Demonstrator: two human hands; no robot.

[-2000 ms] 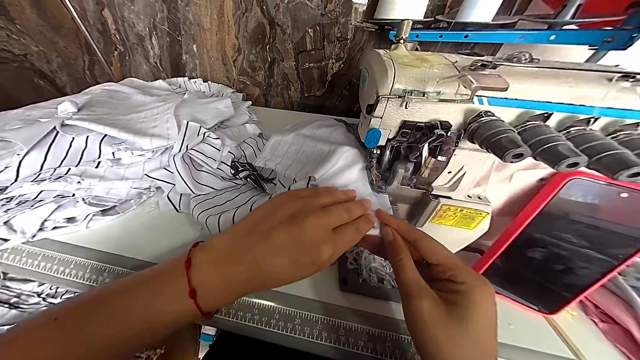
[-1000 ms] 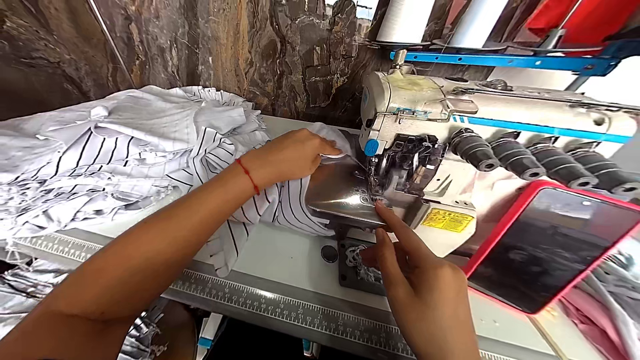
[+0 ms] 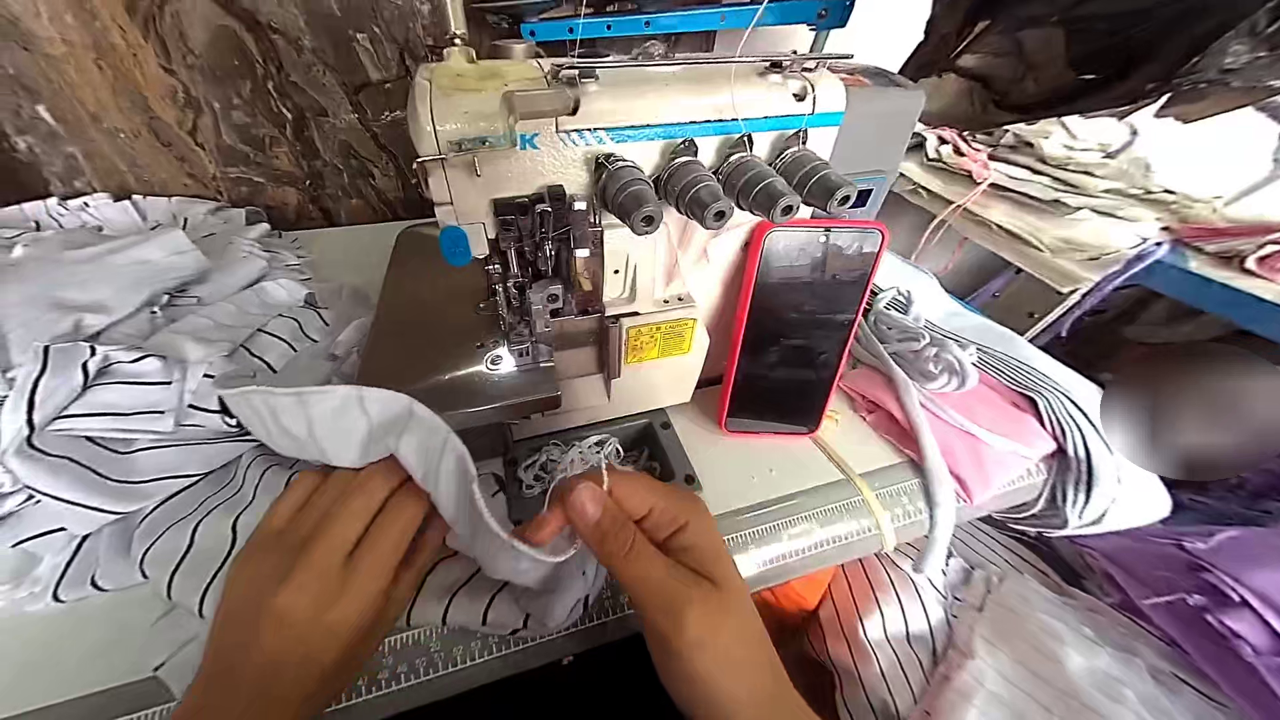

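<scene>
A white fabric strip with an overlocked edge (image 3: 440, 455) curves in front of the overlock sewing machine (image 3: 640, 130). My left hand (image 3: 330, 560) is under and behind the strip's middle, its fingers curled against the cloth. Between the thumb and fingers of my right hand (image 3: 640, 540) are the strip's near end and a thin thread chain. White cloth with black stripes (image 3: 160, 490) is heaped at the left, joined or lying against the strip; which one I cannot tell. The machine's metal cloth plate (image 3: 420, 330) lies bare behind the strip.
A grey bin (image 3: 655, 450) with white thread trimmings is sunk in the table's front. A phone in a red case (image 3: 805, 330) leans against the machine. A measuring tape (image 3: 800, 540) runs along the table edge. Pink fabric (image 3: 960, 430) and white cords lie at the right.
Both hands have drawn back from the machine's presser foot area towards the table's front edge. The white strip is now raised between them. The view has swung to the right.
</scene>
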